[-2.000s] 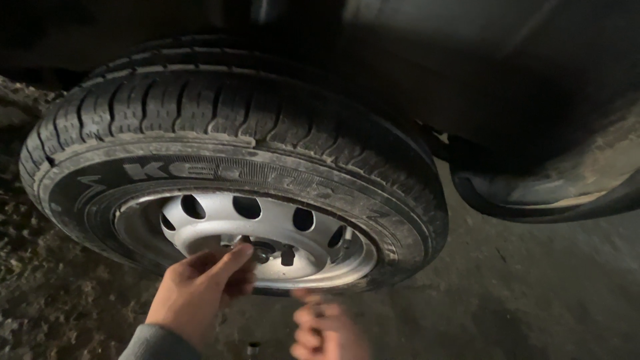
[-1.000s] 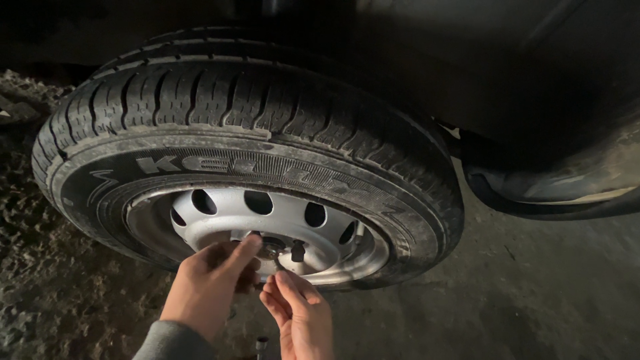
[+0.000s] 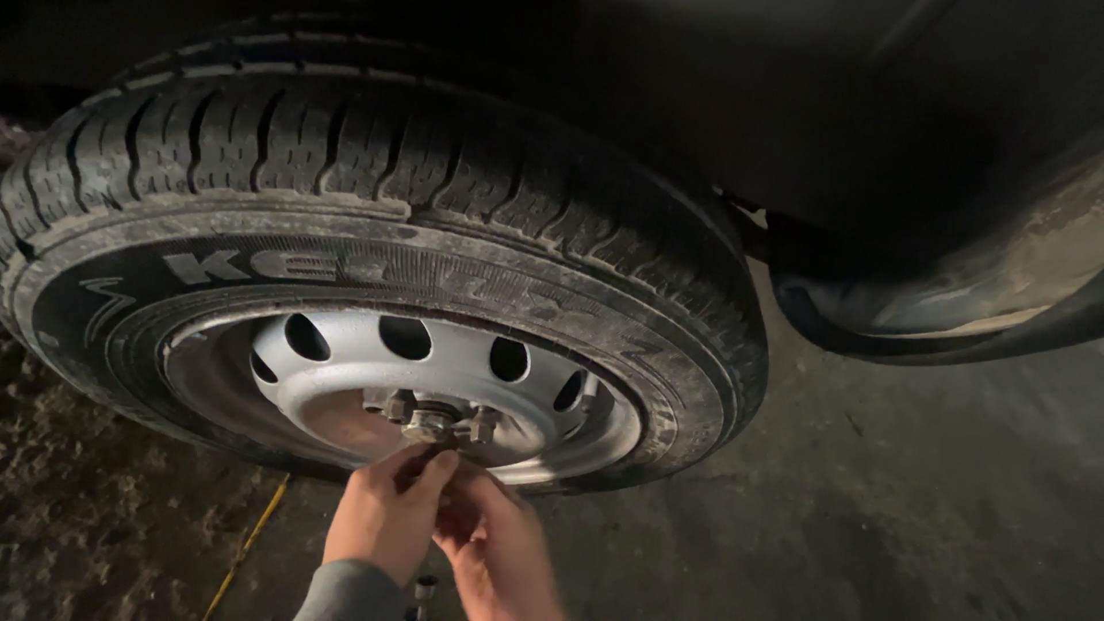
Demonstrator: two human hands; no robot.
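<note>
A black Kelly tire (image 3: pixel 483 267) on a silver steel wheel (image 3: pixel 345 345) fills the left and middle of the view. At the hub, lug nuts (image 3: pixel 483 425) and a metal center hub part (image 3: pixel 429 423) show. Just below the hub my left hand (image 3: pixel 384 509) and my right hand (image 3: pixel 496 535) meet, fingertips together and fingers bent. Whatever may be between the fingers is hidden. Under my hands, partly covered, a small metal socket-like piece (image 3: pixel 425 588) is seen.
Dark car bodywork (image 3: pixel 862 129) overhangs the tire, with a curved black edge (image 3: pixel 914 349) at the right. Rough ground (image 3: pixel 78 509) lies at lower left, where a yellow line (image 3: pixel 250 539) runs. Smooth dark floor (image 3: pixel 819 483) spreads at lower right.
My hands, apart two seconds ago, have come together below the hub. My left hand has moved down from the hub, which shows more of the lug nuts. The view has moved closer.
</note>
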